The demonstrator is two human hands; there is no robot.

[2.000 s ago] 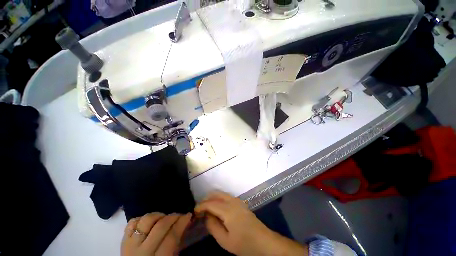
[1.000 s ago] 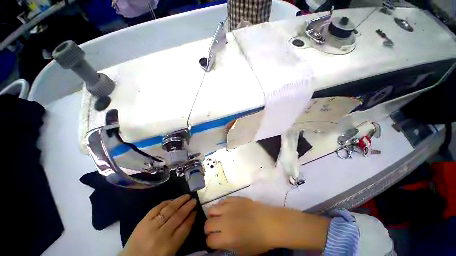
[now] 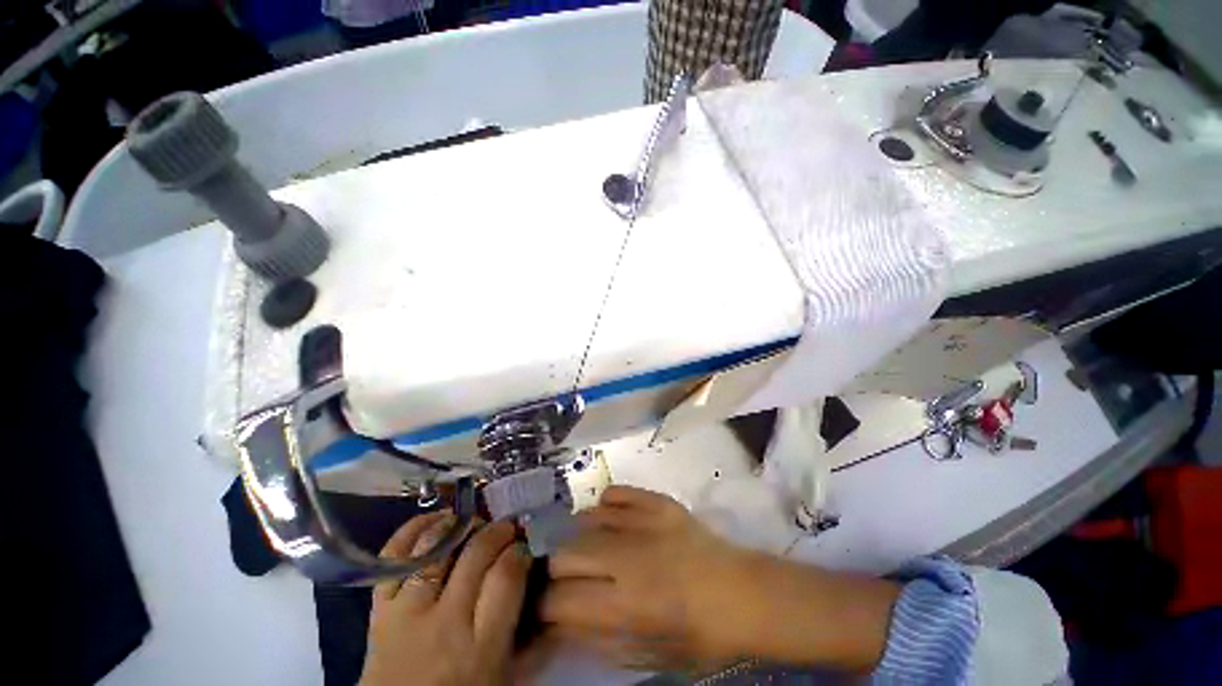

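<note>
A black garment panel (image 3: 341, 625) lies under the left end of the white sewing machine head (image 3: 469, 255) and under my hands. My left hand (image 3: 449, 603) rests on the panel with its fingers close to the needle area, below the shiny curved metal guard (image 3: 284, 489). My right hand (image 3: 643, 576) is just right of it, slightly blurred, with its fingers at the panel's right edge near the needle. The presser foot and needle are hidden behind the machine head and fingers. Whether the fingertips pinch the cloth is partly hidden.
A large black garment pile (image 3: 60, 469) lies at the left. Silver snips with a red part (image 3: 994, 418) lie on the bed at right. A white cloth strip (image 3: 858, 255) drapes over the machine arm, beside a beige card (image 3: 925, 355). Red cloth (image 3: 1186, 536) is at lower right.
Both hands have moved up with the panel, to the needle area. The view has shifted closer over the machine head, showing more of its top and the bobbin winder.
</note>
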